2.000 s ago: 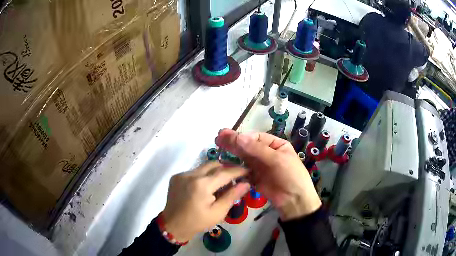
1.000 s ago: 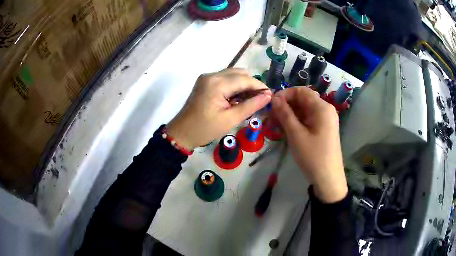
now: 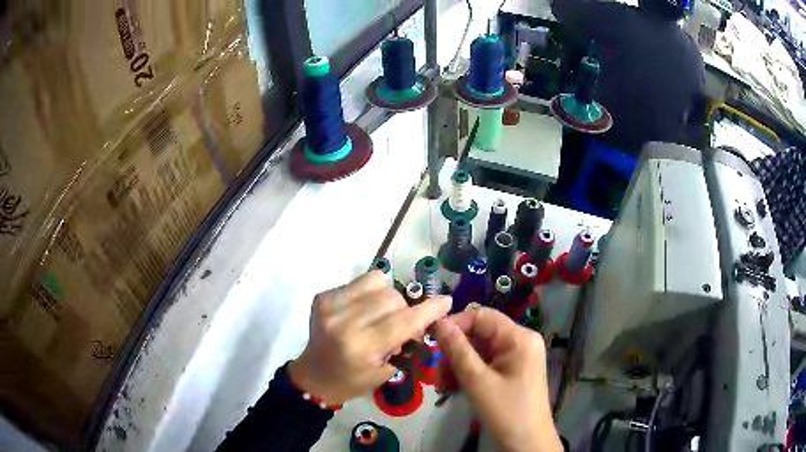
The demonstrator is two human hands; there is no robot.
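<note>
My left hand [image 3: 358,340] and my right hand [image 3: 499,375] meet at their fingertips above the group of thread cones. Thumb and forefinger of each hand are pinched. Any thread between them is too thin to see. A small dark tool, which looks like thread snips [image 3: 406,355], lies in my left palm, mostly hidden by the fingers. Below the hands stand a dark cone on a red base [image 3: 399,395], a blue cone on a red base [image 3: 430,357], partly hidden, and a cone on a dark green base [image 3: 373,439], cut off by the lower edge.
Several more cones [image 3: 502,256] crowd the white table behind my hands. Blue cones [image 3: 323,115] sit on dark red discs above. The cream machine head [image 3: 650,256] stands at right. Cartons [image 3: 133,177] line the left. A person in dark clothes [image 3: 632,75] is at the upper right.
The view dipped and has risen again, so the hanging cones are back in sight. My hands, overlapping and blurred two seconds ago, now meet at the fingertips, as they did one second ago.
</note>
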